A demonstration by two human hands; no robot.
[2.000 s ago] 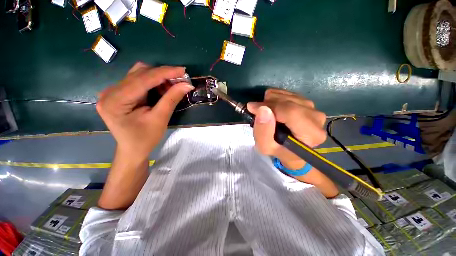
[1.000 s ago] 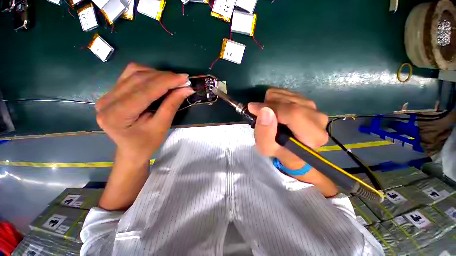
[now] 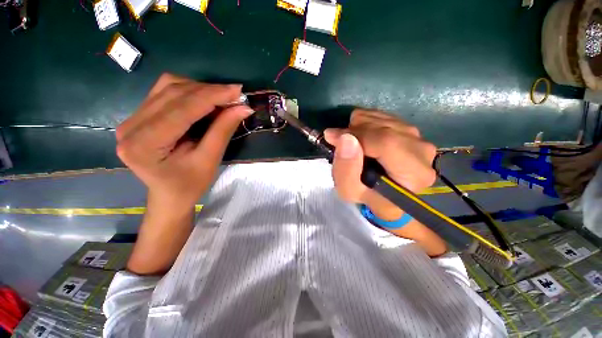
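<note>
A small dark device housing (image 3: 265, 119) with a shiny rim lies near the bench's front edge, partly over a pale block (image 3: 291, 107). My left hand (image 3: 181, 135) is at its left side, thumb and forefinger pinching a small silvery piece, perhaps a battery, mostly hidden by the fingers. My right hand (image 3: 379, 158) holds the soldering iron (image 3: 422, 214), black with a yellow stripe. Its metal tip points up and left and reaches the right end of the housing. Exact contact and the fine leads there are too small to tell.
Several silver-white batteries (image 3: 307, 57) with red leads lie at the back of the green mat (image 3: 422, 72). A round tan container (image 3: 569, 43) and a yellow-brown ring (image 3: 540, 90) are at the right. A thin silvery wire (image 3: 59, 126) lies at the left. A black cable (image 3: 465, 196) hangs at the right.
The bench view has shifted slightly upward in the picture. My left hand has moved slightly left relative to the housing. The iron's tip stays at the housing's right end.
</note>
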